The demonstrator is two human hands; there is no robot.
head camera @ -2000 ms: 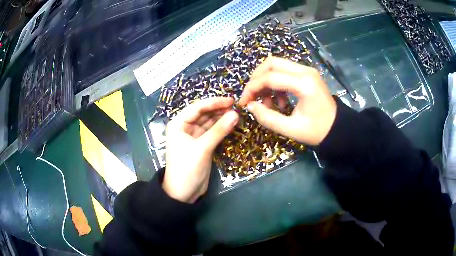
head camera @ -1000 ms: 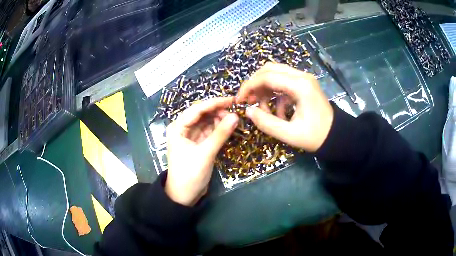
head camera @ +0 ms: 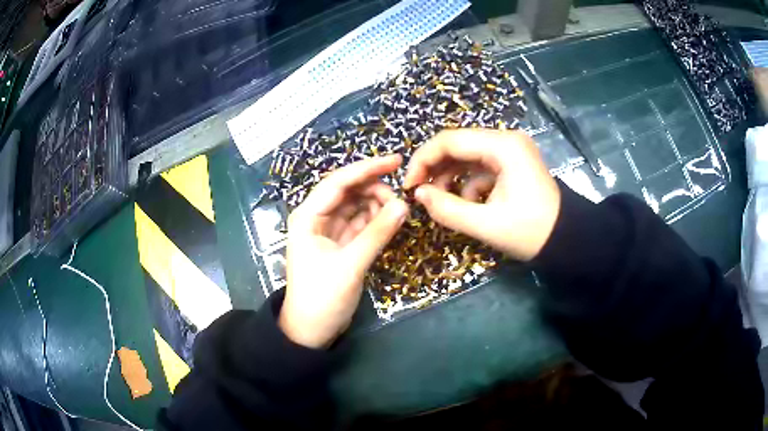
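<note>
My left hand [head camera: 333, 244] is over the piles with thumb and index fingertips apart; no part shows between them. My right hand [head camera: 493, 189] is close beside it, its thumb and index fingertip pinched on a tiny dark part [head camera: 410, 194], mostly hidden. The gold parts pile [head camera: 429, 265] lies below and nearer me. The wider pile of black-and-silver parts [head camera: 455, 80] lies behind my hands. Both piles rest on a clear plastic tray [head camera: 383, 316].
Black tweezers [head camera: 566, 122] lie right of the piles, by an empty clear blister tray [head camera: 657, 135]. A printed white strip [head camera: 337, 76] lies behind. Left are hazard tape [head camera: 173, 252], white cord [head camera: 109, 311], an orange-brown scrap [head camera: 133, 372] and stacked trays [head camera: 80, 168]. Another dark pile [head camera: 707, 71] is far right.
My left thumb and index fingertip have parted, and the silver-and-dark part seen between both hands' fingertips no longer shows clearly. Something skin-toned has appeared at the right edge.
</note>
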